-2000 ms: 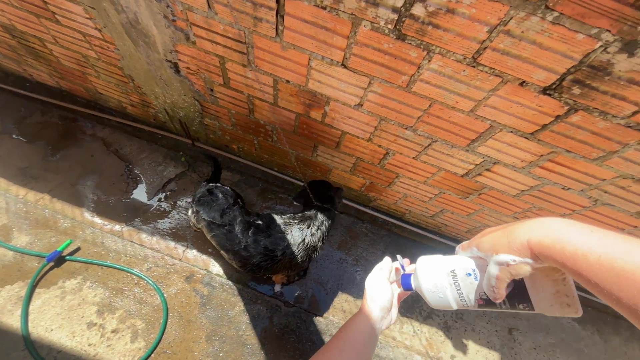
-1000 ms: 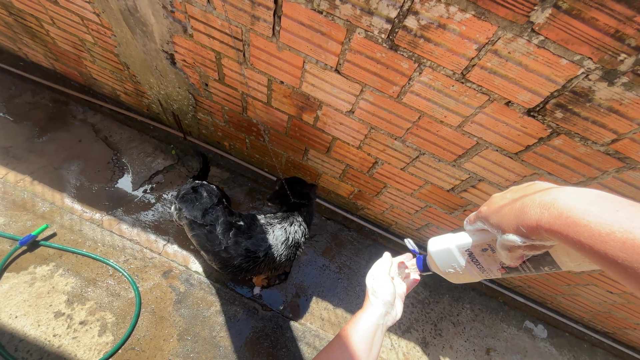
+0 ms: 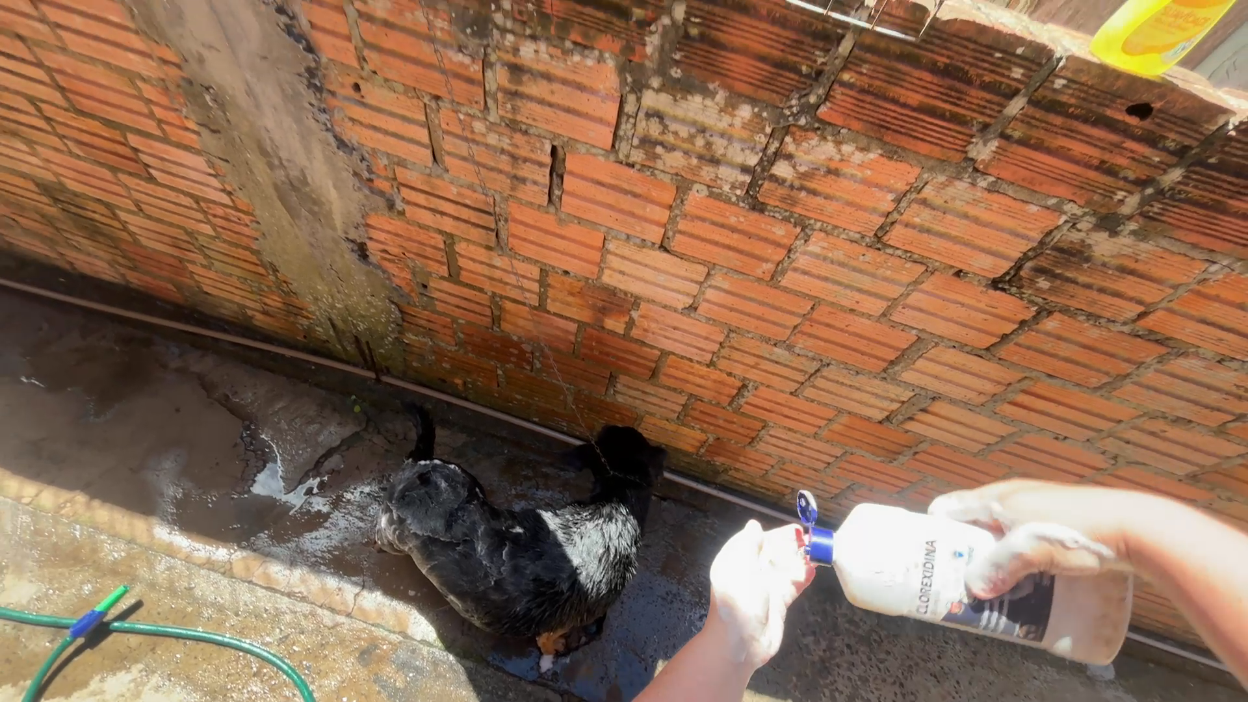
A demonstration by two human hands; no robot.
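My right hand [image 3: 1033, 546], coated with suds, grips a white plastic bottle [image 3: 907, 565] that lies nearly sideways, its blue flip cap [image 3: 821, 544] open and facing left. Cupped at the bottle's mouth is my left hand [image 3: 756, 585], wet with white lather, its palm up under the cap; whether liquid is flowing cannot be told. To the left of my hands, a wet black dog [image 3: 468, 546] with white foam on its back stands on the wet concrete by the wall. A thin chain [image 3: 546, 351] runs up from the dog's neck along the bricks.
A hollow-brick wall [image 3: 741, 302] rises behind the dog, with a thin pipe [image 3: 244, 346] along its foot. A green hose [image 3: 195, 639] with a blue and green end piece lies at the lower left. On the wall top sit a yellow bottle [image 3: 1160, 34] and a wire rack [image 3: 877, 19].
The view has tilted up, bringing the wall top into sight. Both hands keep the bottle's cap over the left palm. The dog remains beside the wall.
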